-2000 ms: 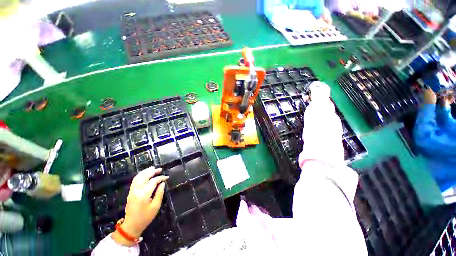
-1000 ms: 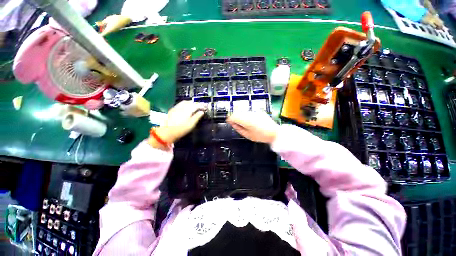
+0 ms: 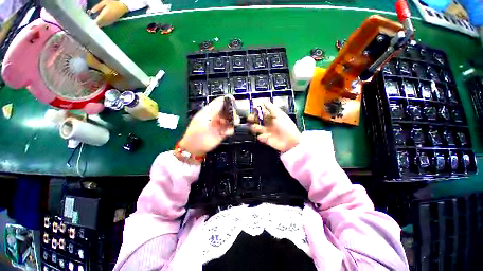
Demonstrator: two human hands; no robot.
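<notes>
The black blister tray (image 3: 288,180) lies flat in front of me, with square black modules in its far rows and a few in its near left pockets. My left hand (image 3: 207,127) holds a small black module (image 3: 228,108) on edge above the middle of the tray. My right hand (image 3: 278,127) holds another small dark piece (image 3: 259,113) between thumb and fingers, close beside the first. The two pieces are apart. The fingers hide part of both pieces and the pockets below.
Right of the tray stand a white bottle (image 3: 303,73), the orange toggle press (image 3: 339,79) and stacked full trays (image 3: 377,132). On the left are a pink fan (image 3: 21,69), a white roll (image 3: 87,131) and a yellowish bottle (image 3: 142,107). Another person's hand (image 3: 110,11) shows at the far left.
Both hands have risen from the tray pockets and now each shows a small dark piece held up. The view has shifted slightly. Earlier, my right arm reached over the stacked trays.
</notes>
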